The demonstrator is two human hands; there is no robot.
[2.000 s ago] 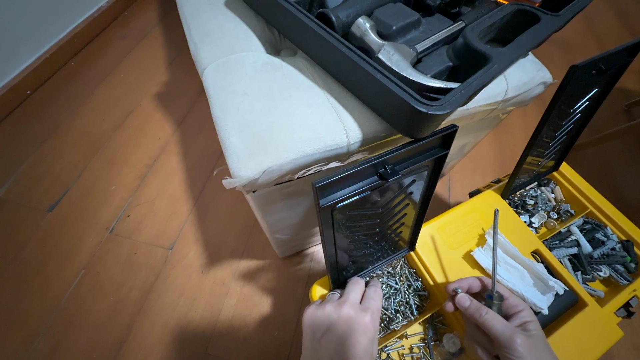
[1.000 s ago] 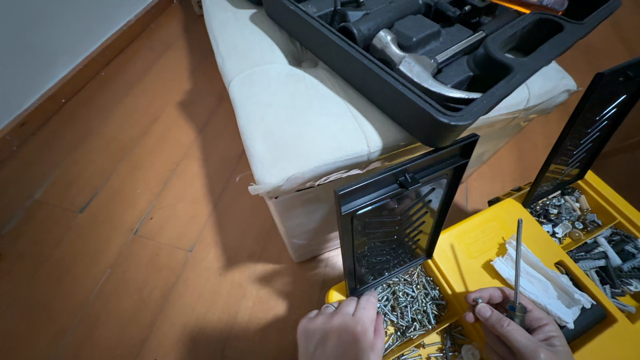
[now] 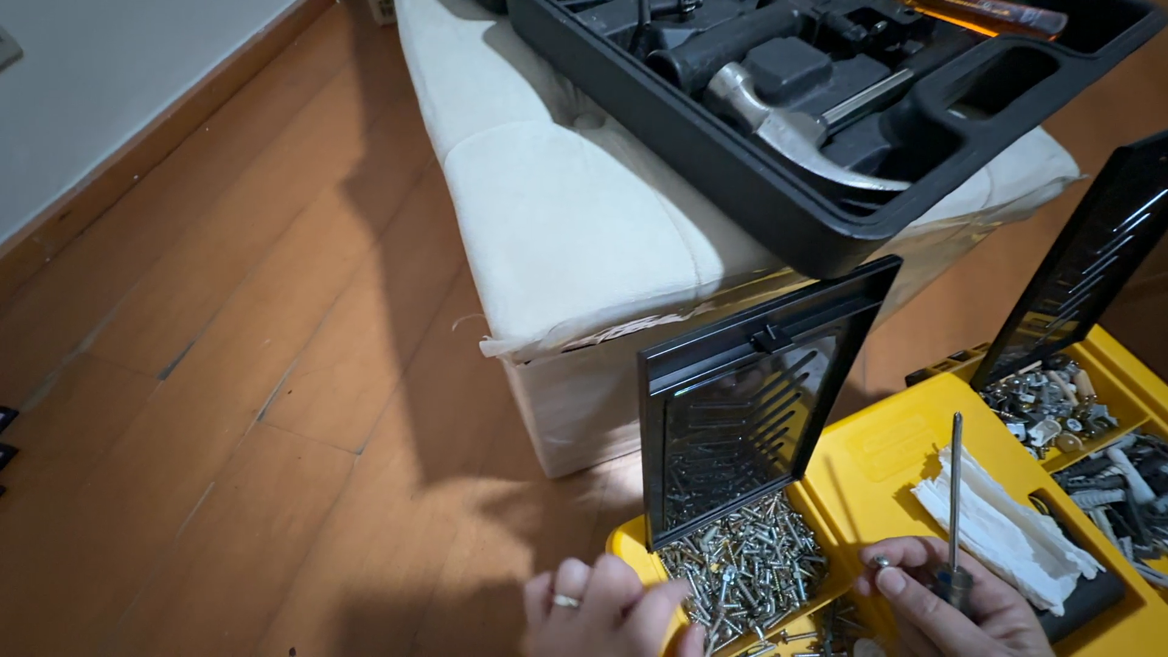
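My right hand [image 3: 958, 602] holds a screwdriver [image 3: 954, 493], its shaft pointing up, and pinches a small metal piece [image 3: 881, 563], likely a screw, between thumb and forefinger. My left hand [image 3: 607, 607], with a ring on one finger, is at the near left edge of a yellow organizer box [image 3: 876, 456]. Its fingers are bent and partly cut off by the frame; whether they hold anything is hidden. Beside it, a compartment is full of metal screws [image 3: 744, 561], under a raised black-framed clear lid [image 3: 739, 411].
A black tool case [image 3: 776, 214] with a claw hammer [image 3: 785, 132] rests on a pale upholstered ottoman [image 3: 566, 210]. Right of the screws lie crumpled white paper [image 3: 1004, 525], mixed hardware [image 3: 1045, 401], wall plugs [image 3: 1118, 484] and a second raised lid [image 3: 1077, 265].
My left hand has drawn back from the raised lid's lower edge, toward the near side. My right hand keeps hold of the screwdriver and the small piece. The view has shifted left.
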